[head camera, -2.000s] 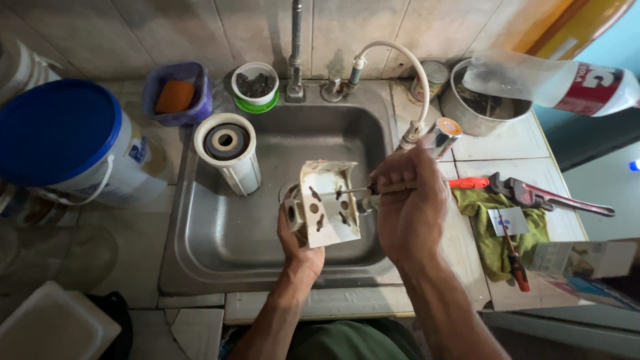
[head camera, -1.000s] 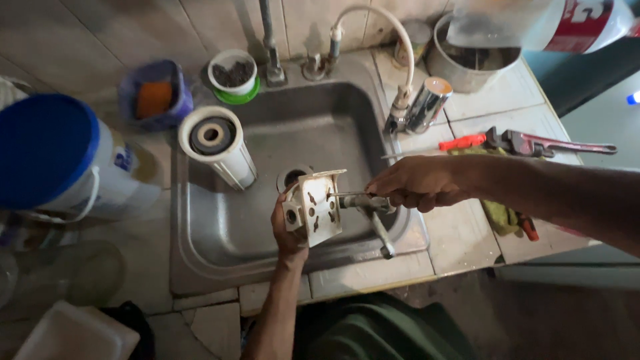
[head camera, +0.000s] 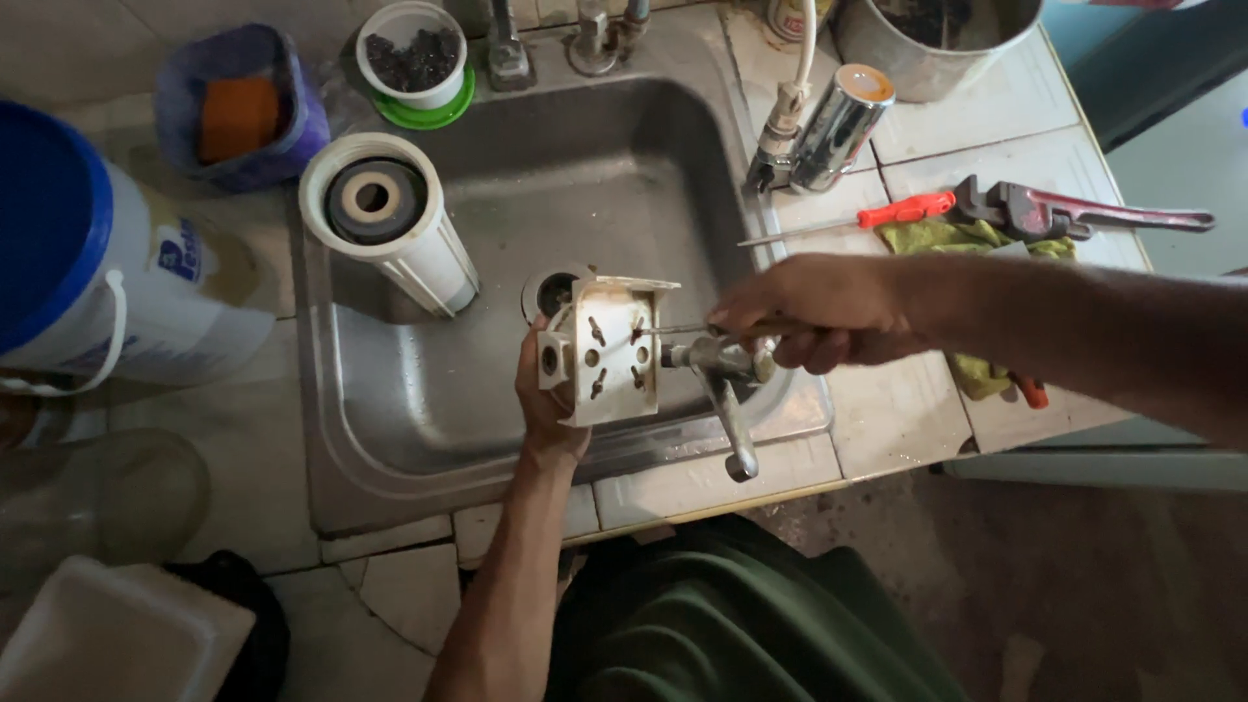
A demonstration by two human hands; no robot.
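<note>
My left hand [head camera: 552,400] grips a white plastic water filter head with a mounting bracket [head camera: 614,361] from its left and below, over the sink [head camera: 575,166]. The bracket's slotted face is turned up toward me. My right hand [head camera: 819,307] is closed on the handle of a screwdriver [head camera: 678,331], whose shaft points left with its tip at an upper right slot of the bracket. A metal faucet [head camera: 726,390] extends from the right side of the filter head, its spout pointing down. The white filter housing [head camera: 419,263] with a cartridge inside leans in the sink's left part.
On the right counter lie a red-handled screwdriver [head camera: 902,211], a pipe wrench [head camera: 1092,210] and a green cloth [head camera: 975,375]; a chrome cylinder [head camera: 829,127] and a metal pot [head camera: 921,58] stand behind. At left are a blue-lidded bucket [head camera: 185,292], a purple container [head camera: 302,127] and a tub of dark granules [head camera: 414,58].
My right forearm has swung from below to the right side, and the screwdriver lies more level. The bracket has turned slightly, and the faucet spout shows more plainly. The view has shifted.
</note>
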